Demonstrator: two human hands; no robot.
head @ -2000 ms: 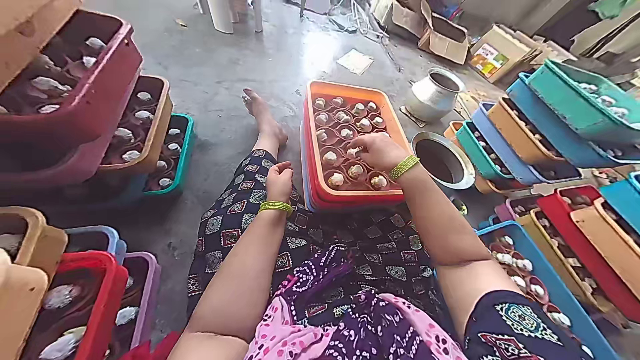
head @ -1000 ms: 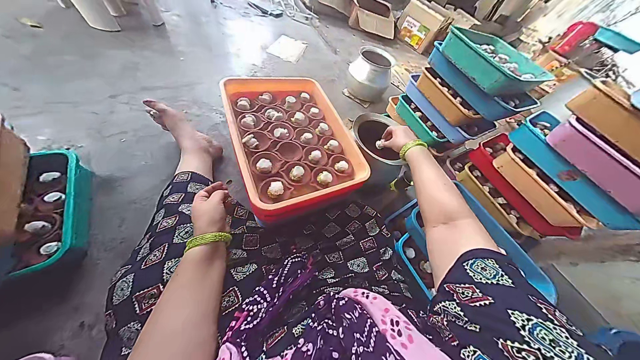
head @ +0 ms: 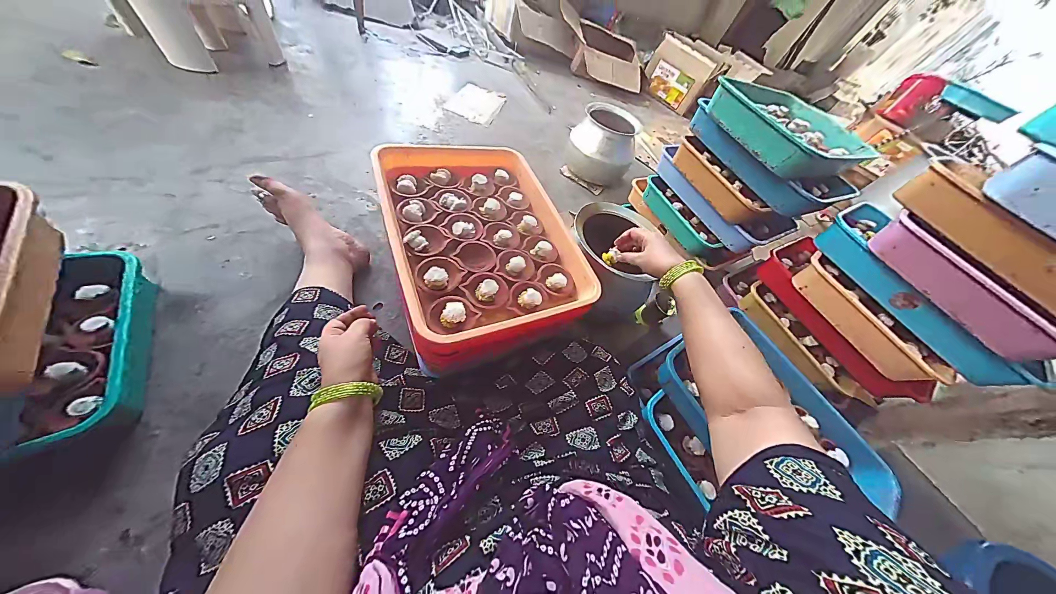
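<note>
An orange plastic tray (head: 590,290) stands on stacked trays between my legs. Rows of small brown clay cups fill it, most holding a white lump (head: 452,313); one cup (head: 476,256) near the middle has no lump. My right hand (head: 648,252) pinches a small white and yellow lump (head: 611,256) over the mouth of a dark-filled metal pot (head: 587,216), right of the tray. Left of the tray, above my lap, my left hand (head: 348,342) is curled; whether its fingers hold anything is hidden.
Stacked coloured trays (head: 796,140) lean at the right, with blue trays (head: 883,483) beside my right leg. A green tray (head: 136,330) stands at the left. Behind the pot is a round silver metal pot (head: 602,148); cardboard boxes (head: 606,62) lie farther back.
My right hand has moved from the orange tray, two seconds ago, to the dark-filled pot. It now shows a white and yellow lump in its fingers. The view has shifted.
</note>
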